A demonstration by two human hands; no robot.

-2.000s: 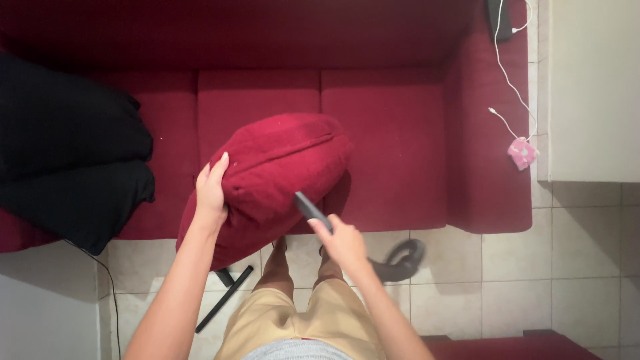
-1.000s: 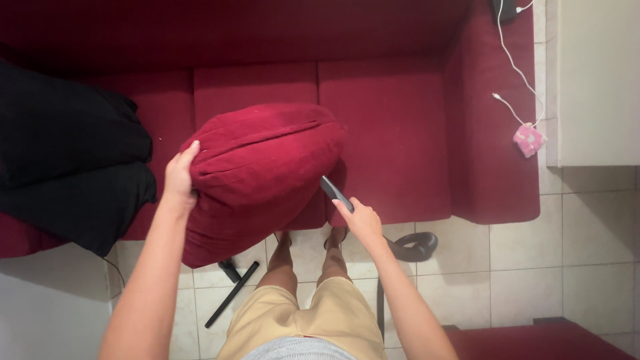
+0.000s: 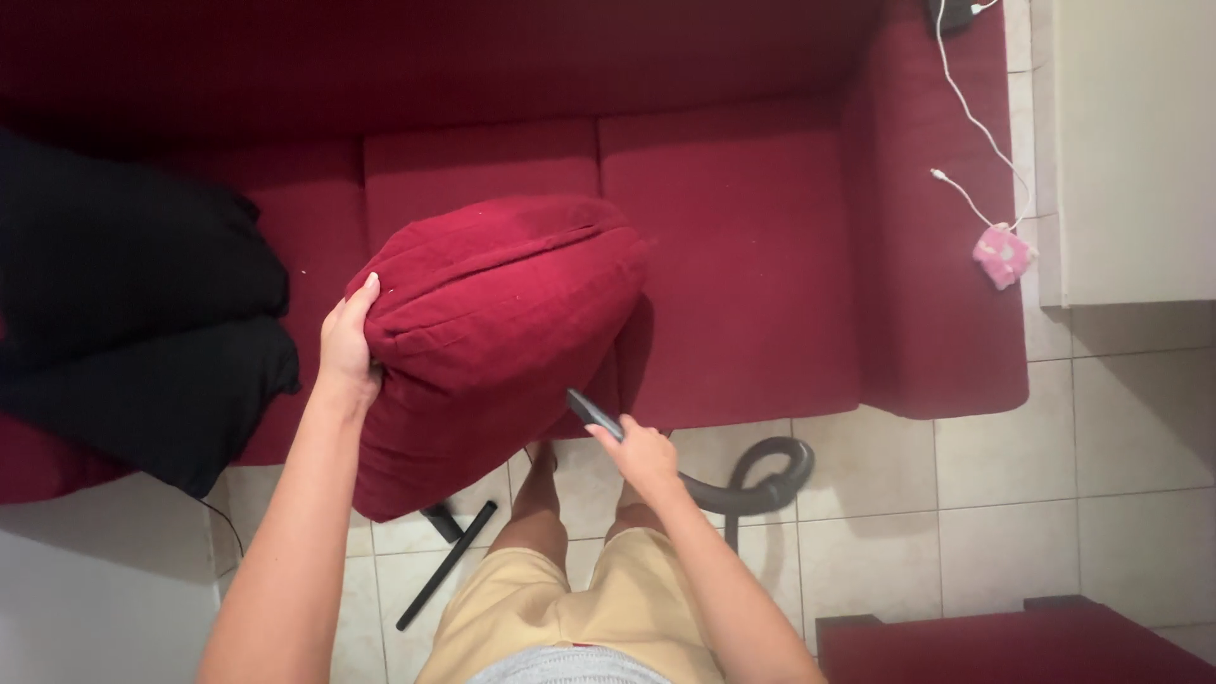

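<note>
My left hand [image 3: 350, 340] grips the left edge of a large red fabric cushion [image 3: 494, 323], which is held up and tilted over the front of the red sofa [image 3: 741, 266]. In my right hand [image 3: 646, 456] is a dark grey vacuum cleaner nozzle [image 3: 595, 414], its tip at the cushion's lower right side. From behind that hand a ribbed black vacuum hose [image 3: 774, 489] curls above the tiled floor. The far side of the cushion is hidden.
Black cloth or cushions [image 3: 123, 285] cover the sofa's left end. On the right armrest lie a white cable [image 3: 969, 119] and a pink item [image 3: 1004, 256]. Black tube-like parts [image 3: 446, 565] rest on the floor by my legs. Another red seat [image 3: 1007, 646] stands at lower right.
Two seconds ago the nozzle was against the cushion's face; now it is at its lower right side. My left hand has moved left with the cushion, whose seamed edge has turned more into view.
</note>
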